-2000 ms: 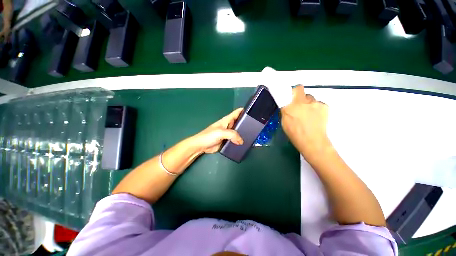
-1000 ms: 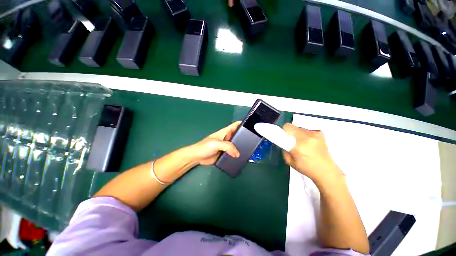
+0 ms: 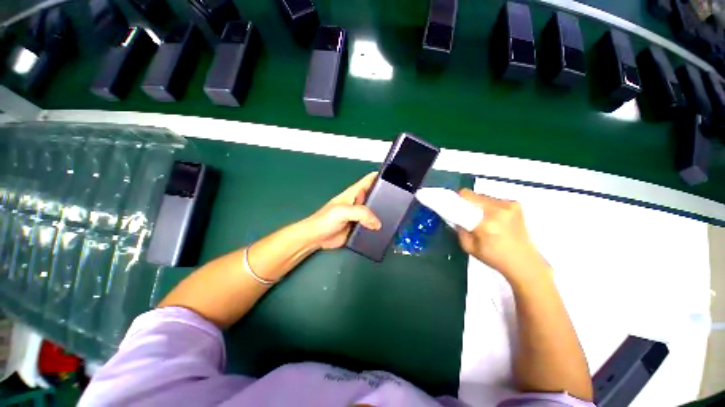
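Note:
My left hand (image 3: 346, 219) grips a dark grey power bank (image 3: 387, 208) by its lower part, tilted, with its glossy black display panel (image 3: 410, 163) at the upper end. My right hand (image 3: 497, 230) holds a pointed white wiping cloth (image 3: 451, 207), whose tip is at the unit's right edge just below the panel. Whether the tip touches the unit is hard to tell. Small blue parts (image 3: 416, 230) lie on a clear plastic bag just right of the held unit.
A clear ribbed tray (image 3: 75, 230) lies at the left, with one unit (image 3: 175, 215) beside it. A white sheet (image 3: 604, 278) lies at the right with another unit (image 3: 632, 372) at its lower edge. Beyond the pale rail (image 3: 278, 135), a green conveyor (image 3: 381, 99) carries several units.
The white cloth has moved from above the unit's top end, across the panel, down to the unit's right edge. The left hand still holds the unit. The conveyor units have shifted in view.

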